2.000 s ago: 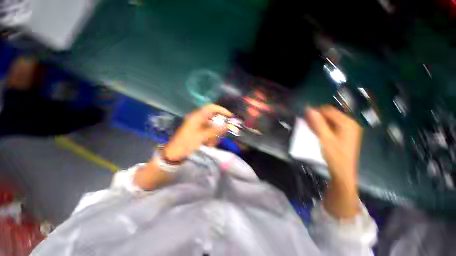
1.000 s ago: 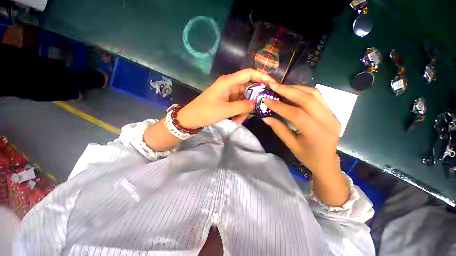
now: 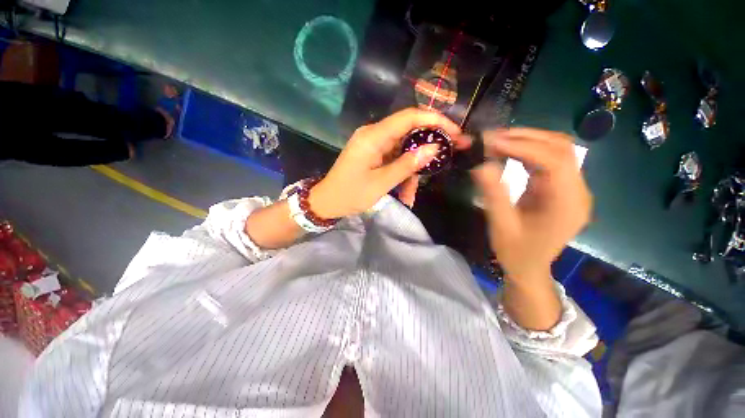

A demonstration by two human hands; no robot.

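My left hand (image 3: 368, 167) holds a dark round watch head (image 3: 428, 150) between thumb and fingers, with purple-white glints on its face. My right hand (image 3: 535, 192) is blurred, just to the right of the watch head and apart from it. Its fingers point left; a dark blurred patch lies at the fingertips, and I cannot tell whether it is a held part. Beyond the hands lies a black base plate (image 3: 384, 102) with pale lettering. Thin red laser lines cross over a gold-toned piece (image 3: 437, 86) on it.
A white sheet (image 3: 514, 179) lies partly behind my right hand. Several silver-gold watch units and dark discs (image 3: 597, 29) are spread on the green bench (image 3: 204, 61) to the right. A pale green ring (image 3: 325, 51) is left of the plate. A person's dark-clad legs (image 3: 73, 131) are at left.
My right hand has moved off the watch head to the right and is blurred. My left hand still holds the watch head, whose dark face now shows more fully.
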